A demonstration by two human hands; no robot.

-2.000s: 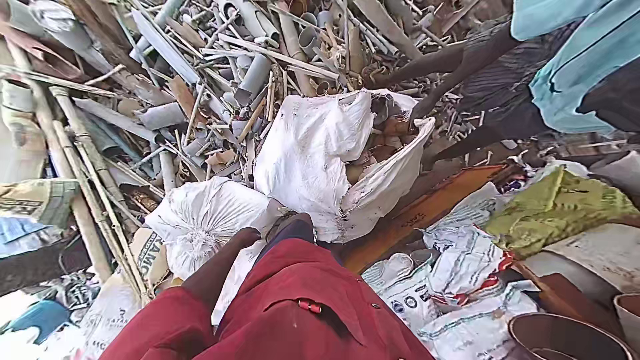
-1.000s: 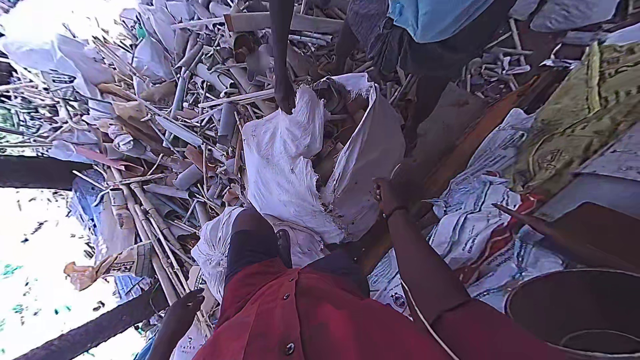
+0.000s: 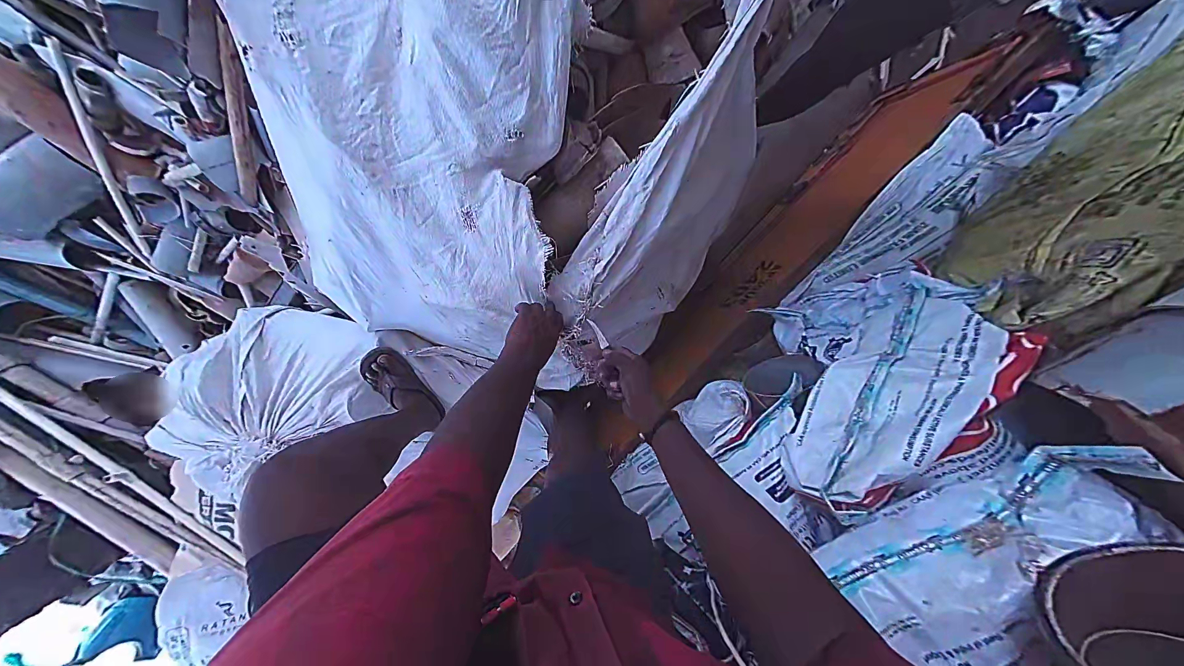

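Note:
A large white woven sack (image 3: 416, 166) lies split along its side, with brownish scrap pieces (image 3: 638, 102) showing through the gap. At the near end of the gap, my left hand (image 3: 535, 331) is closed on the sack's edge. Just right of it, my right hand (image 3: 629, 377) grips a small pale pointed thing, perhaps a needle or blade, against the gathered, frayed fabric. What it is exactly cannot be told. A second white sack (image 3: 268, 388), gathered at its mouth, sits to the left beside my sandalled foot (image 3: 400, 375).
Broken pipes and scrap (image 3: 166, 240) heap up at the left, with long poles (image 3: 102, 490) below. An orange board (image 3: 786, 240) runs diagonally right of the sack. Printed empty sacks (image 3: 897, 398), a yellowish sack (image 3: 1082, 203) and a round container's rim (image 3: 1045, 592) lie at the right.
Both hands have come together at the near end of the split; a second ago they were apart. The other person's hand is no longer seen on the sack. The view has moved closer.

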